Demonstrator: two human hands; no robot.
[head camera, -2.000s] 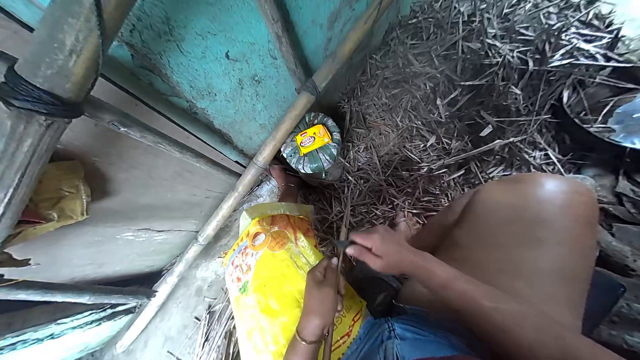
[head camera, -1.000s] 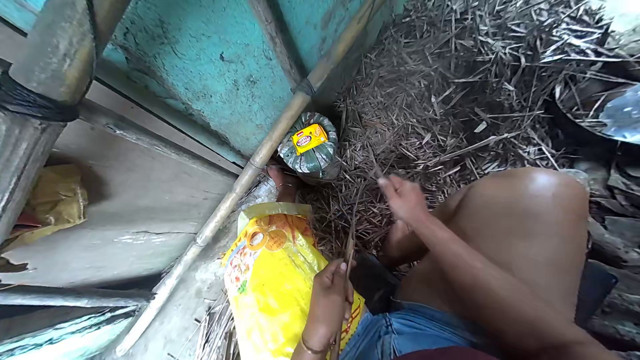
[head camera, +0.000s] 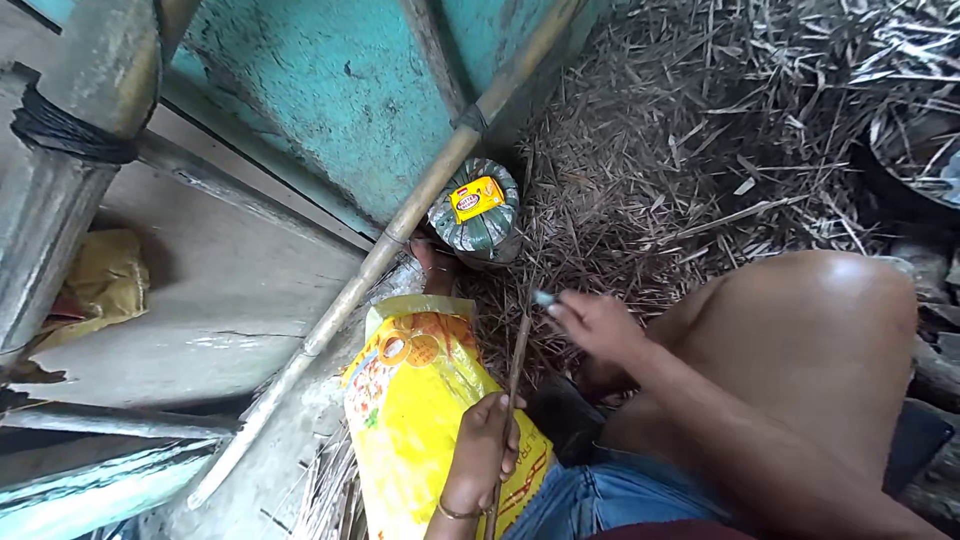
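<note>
My left hand (head camera: 486, 442), with a thin bangle at the wrist, is closed around a thin brown stick (head camera: 517, 360) that points up and away over a yellow printed plastic sack (head camera: 405, 442). Beyond the stick's upper part and to its right, my right hand (head camera: 600, 322) pinches a small pale blade-like piece (head camera: 543, 298); blur hides its exact kind. The piece is close to the stick, and whether they touch cannot be told. The sack lies over my leg, and a bare foot (head camera: 431, 259) shows past its far edge.
A yellow biscuit packet (head camera: 478, 199) lies on a round container covered with striped plastic (head camera: 487, 236). A long bamboo pole (head camera: 360, 285) slants past it, before a turquoise wall (head camera: 300, 82). Dry leaves (head camera: 645, 165) cover the ground. A dark pan (head camera: 892, 176) stands at the right.
My right hand was beside my left on the stick, then moved up and away along it; it is now slightly nearer again. My left hand keeps hold of the stick.
</note>
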